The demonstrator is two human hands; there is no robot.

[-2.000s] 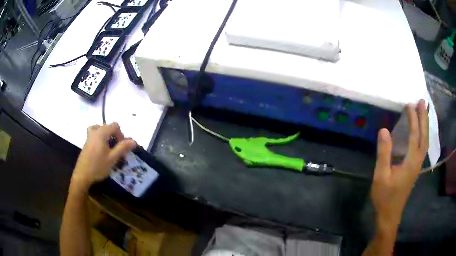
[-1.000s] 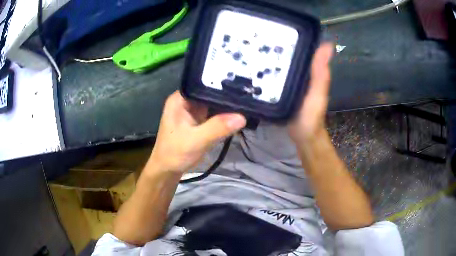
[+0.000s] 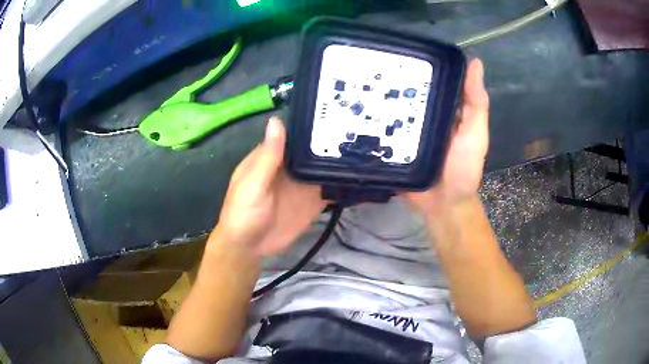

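Observation:
A square black work light (image 3: pixel 370 175) is held up between my two hands, its white circuit board (image 3: pixel 334 142) facing me. Small dark components dot the board. A black cord (image 3: pixel 313 249) hangs from the bottom of the housing. My left hand (image 3: pixel 267 195) holds the lower left side, thumb up along the edge. My right hand (image 3: pixel 462 153) holds the right side. The fingers behind the lamp are hidden. The green air blow gun (image 3: pixel 206 117) lies on the dark bench left of the lamp, its metal coupling partly behind the housing.
The blue front of the bench machine (image 3: pixel 142 60) is at the upper left, with a green glow at the top. A pale hose (image 3: pixel 512 27) runs to the upper right, near a red-brown board (image 3: pixel 618 25). Cardboard boxes (image 3: pixel 107 330) stand below the bench at the lower left.
The lamp was on the bench in my left hand, then raised in both hands. Since one second ago it has shifted slightly right and down; my left thumb has moved from its bottom to its left edge.

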